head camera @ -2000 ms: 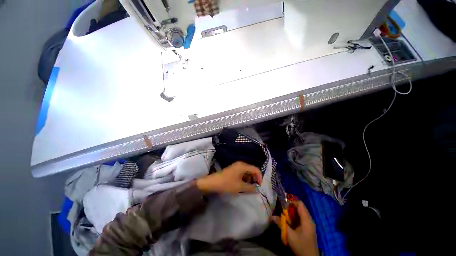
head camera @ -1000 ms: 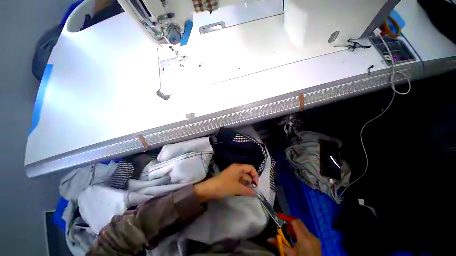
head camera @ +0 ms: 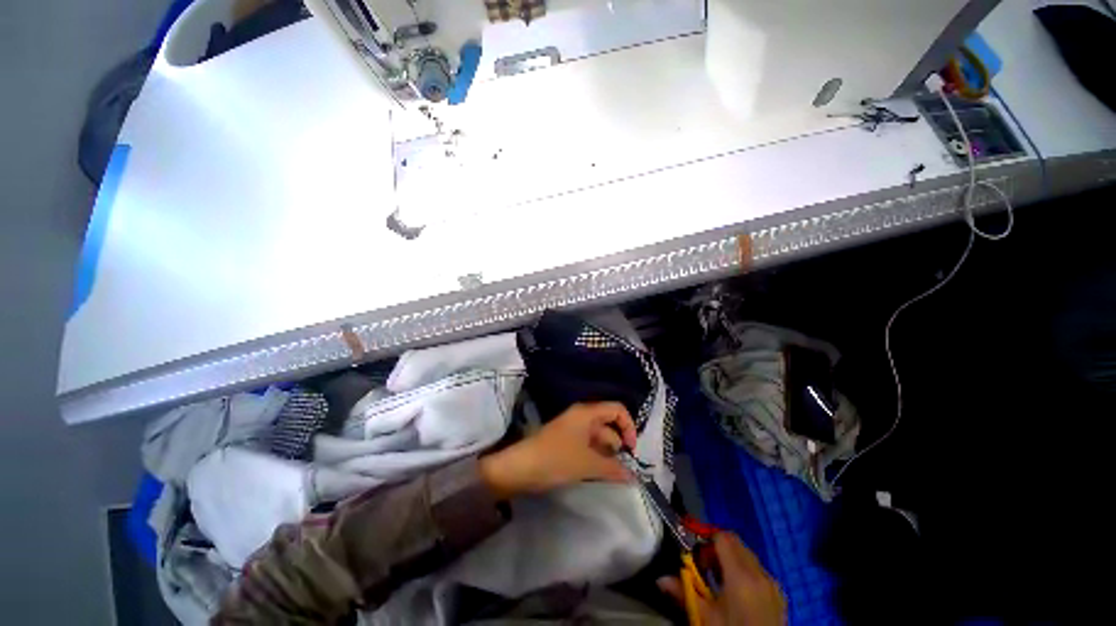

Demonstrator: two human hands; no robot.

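Note:
A pale grey-white garment (head camera: pixel 551 538) with navy and black-and-white checked parts lies in the lap below the table edge. My left hand (head camera: pixel 569 450) pinches a dark edge of the garment between thumb and fingers. My right hand (head camera: pixel 740 587) holds scissors (head camera: pixel 685 536) with one red and one orange handle loop. The blades point up and left, with their tips close to my left fingertips. Whether the blades are touching cloth or thread is too small to tell. The lower part of my right hand is near the picture's bottom edge.
The white sewing table (head camera: pixel 282 208) spans the top, with a measuring strip (head camera: pixel 551 291) along its front edge. The machine head (head camera: pixel 422 61) stands at the top. A grey cloth bundle with a phone (head camera: pixel 810 391) and white cable lies right of the lap.
Since two seconds ago my right hand has moved slightly down, and the scissor blades now reach up to my left fingertips. My left hand stays almost in place on the garment.

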